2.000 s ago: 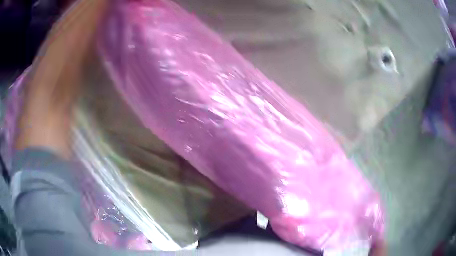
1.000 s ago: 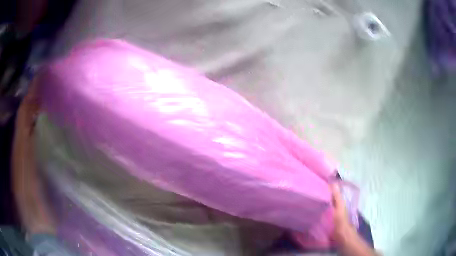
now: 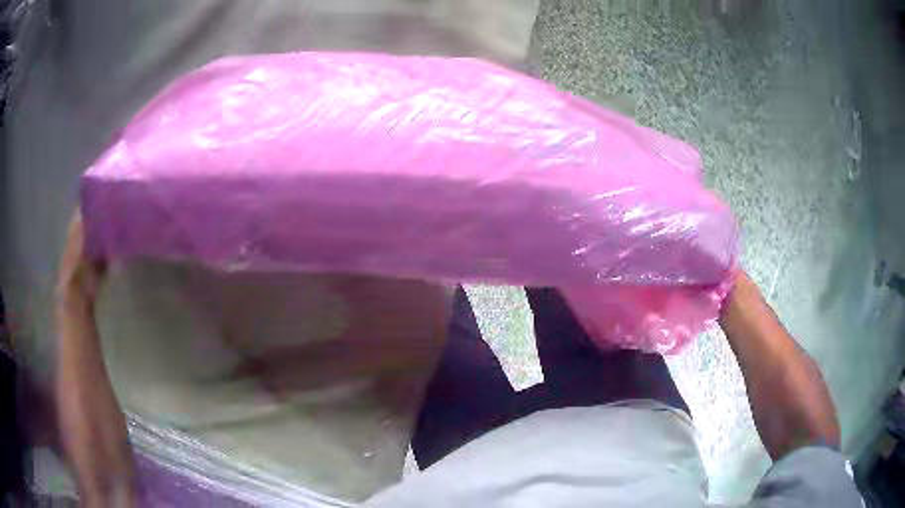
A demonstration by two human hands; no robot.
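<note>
A long wrapped bundle [image 3: 397,169] in shiny pink film spans the view from far left to right, lifted in front of my body, partly over the beige-grey table cover [image 3: 268,347]. Loose crumpled pink film [image 3: 650,317] hangs below its right end. My left hand [image 3: 84,253] holds the bundle's left end, its fingers mostly hidden by it. My right hand [image 3: 732,288] is at the right end, its fingers mostly hidden behind the film.
Another purple-pink wrapped bundle [image 3: 189,486] with clear film strands [image 3: 213,461] lies at the lower left edge. Speckled grey floor [image 3: 675,79] shows at the right and between my dark-clothed legs. The table's edge runs at upper middle.
The bundle has swung from diagonal to nearly level and is now partly over the floor. My right hand has moved to its right end. The white roll has left the view.
</note>
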